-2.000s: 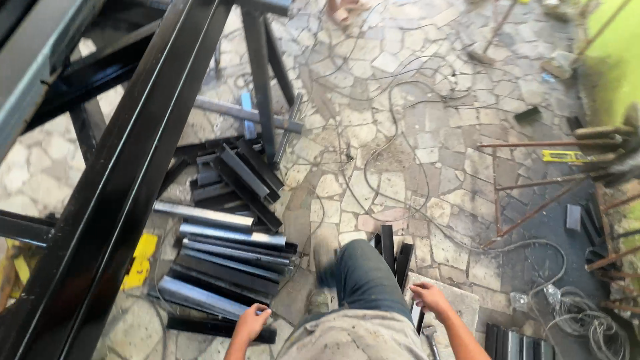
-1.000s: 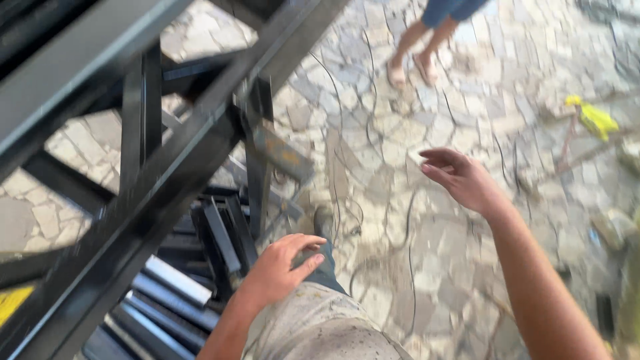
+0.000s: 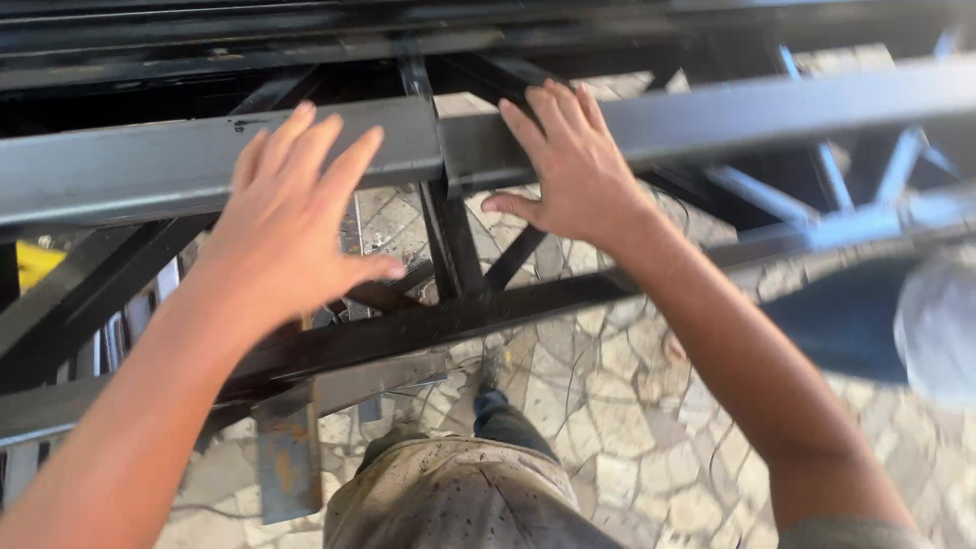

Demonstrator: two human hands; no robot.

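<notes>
A dark metal truss spans the view, its upper steel beam (image 3: pixel 175 156) running left to right with a joint near the middle. My left hand (image 3: pixel 286 206) is over the beam left of that joint, fingers spread, thumb pointing right. My right hand (image 3: pixel 568 160) lies at the beam just right of the joint, fingers spread and tips reaching its far edge. Neither hand is wrapped around anything; whether the palms touch the metal cannot be told. Diagonal braces join the upper beam to the lower steel beam (image 3: pixel 427 320), below my hands.
More dark steel beams (image 3: pixel 229 46) lie along the top. A flat steel piece (image 3: pixel 286 457) with rust marks hangs or stands below the lower beam. Cut metal pieces and a yellow object (image 3: pixel 36 263) show at left. Another person (image 3: pixel 846 320) is at right on the stone-paved floor (image 3: pixel 610 427).
The view has swung toward the truss. Both hands, earlier away from the beams, are now over the upper beam near its joint. The other person now appears at the right edge.
</notes>
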